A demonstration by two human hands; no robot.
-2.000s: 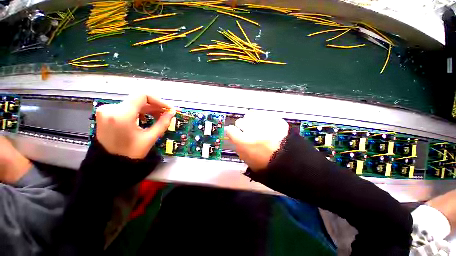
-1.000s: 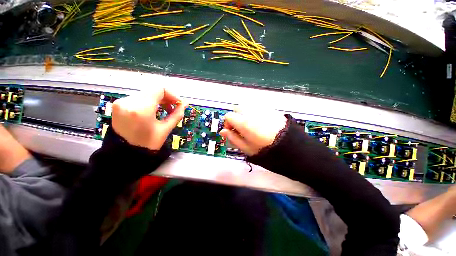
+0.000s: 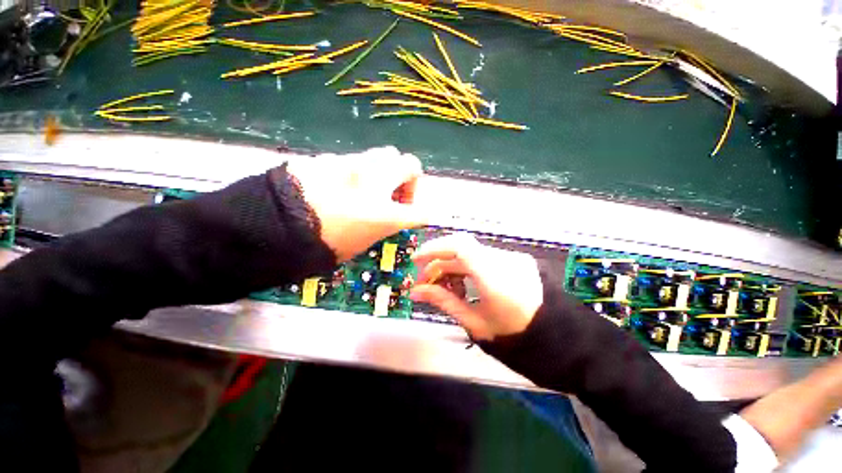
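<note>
A green circuit board (image 3: 354, 294) with yellow and white blocks lies in the conveyor, partly hidden by my left forearm and hand. My left hand (image 3: 362, 196) is bare, fingers curled, over the back rail above the board. Whether it holds anything is hidden. My right hand (image 3: 485, 282) is at the board's right end, thumb and fingers curved. A small yellowish thing shows between them, too blurred to tell if held. Yellow wires (image 3: 434, 92) lie in a loose pile on the green bench.
The silver conveyor rail (image 3: 554, 212) runs across the view. Another board (image 3: 669, 309) with yellow wires lies to the right, and more boards show at both edges. A wire bundle (image 3: 173, 28) is at the back left. Another person's forearm (image 3: 799, 406) shows at the lower right.
My left hand has moved right and back, off the board to above the back rail, its forearm now across the board. My right hand's fingers have spread. The other person's arm at left is out of view.
</note>
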